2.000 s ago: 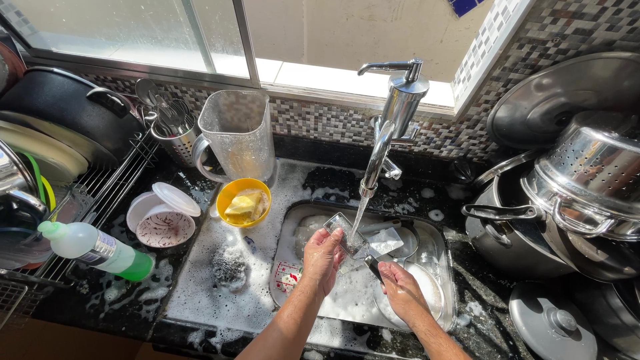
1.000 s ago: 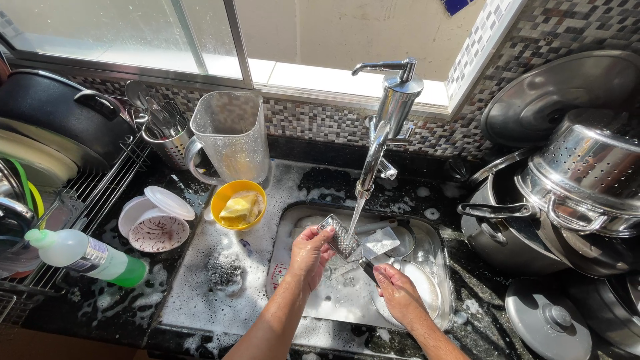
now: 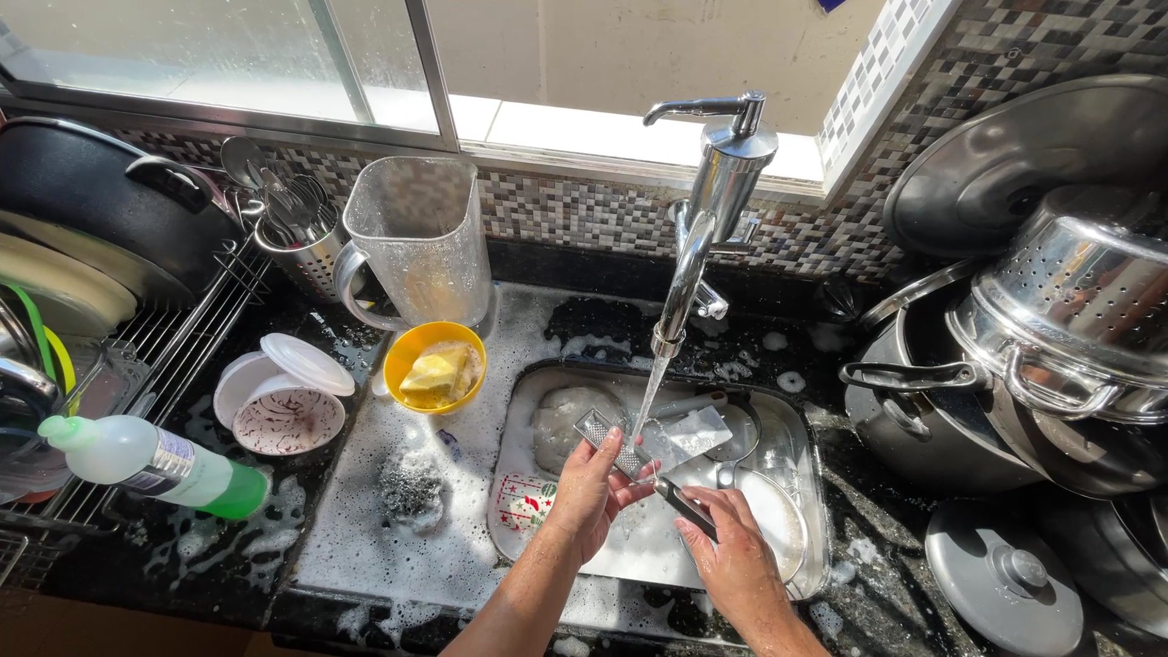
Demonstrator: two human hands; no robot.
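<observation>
A small metal hand grater [image 3: 613, 444] with a black handle is tilted under the stream from the chrome faucet [image 3: 691, 274]. My right hand [image 3: 735, 547] grips its handle, while my left hand [image 3: 589, 488] holds the metal grating part from the left side. Below both hands is the stainless steel sink [image 3: 639, 584], with a strainer [image 3: 737, 438], a clear flat piece [image 3: 698, 431], a white round dish [image 3: 771, 520] and a cup with a red and green print [image 3: 522, 502] in it. Part of the grater is hidden by my left fingers.
Left of the sink are a yellow bowl [image 3: 392, 365] with a sponge, a foamy scouring pad [image 3: 412, 491], a plastic pitcher [image 3: 456, 246], white tubs [image 3: 290, 420], a green soap bottle [image 3: 160, 465] and a dish rack [image 3: 196, 328]. Stacked pots [image 3: 940, 411] and a lid [image 3: 1004, 584] stand right.
The grater has turned in my hands, so its perforated face now shows more plainly. My left hand has shifted its hold along the metal part. Water keeps running.
</observation>
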